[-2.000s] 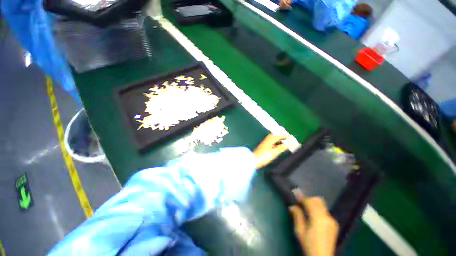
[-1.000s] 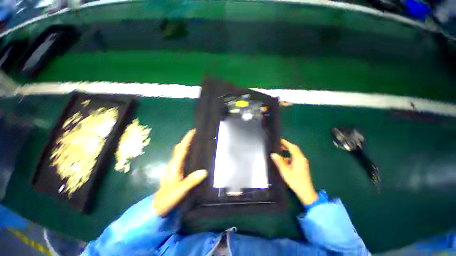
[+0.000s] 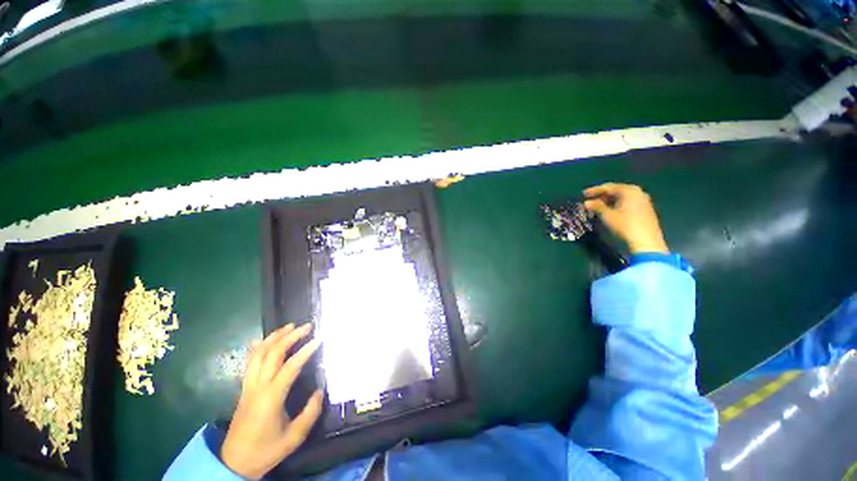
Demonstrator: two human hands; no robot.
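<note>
An open tablet unit [image 3: 376, 319] with a glaring white middle lies in a black assembly tray [image 3: 453, 310] on the bench in front of me. Its mainboard [image 3: 362, 233] is at the far end. My left hand [image 3: 274, 399] rests on the tray's left edge with fingers apart, its fingertips at the tablet's left side. My right hand [image 3: 628, 216] is at the right edge of a small dark glittering module pile [image 3: 567, 222], thumb and forefinger close together. Whether it holds a piece cannot be seen. A black tail runs from the pile under my right hand and wrist.
At left a black parts tray [image 3: 101, 357] holds cream slivers, with a small loose heap of pale strips [image 3: 146, 333] beside it. A white rail [image 3: 357, 177] separates the bench from the green conveyor belt [image 3: 395, 113]. A small orange-brown piece [image 3: 450, 180] lies by the rail.
The assembly tray now lies flat on the bench. My right hand has let go of it and moved right to the module pile. My left hand stays at the tray's left side.
</note>
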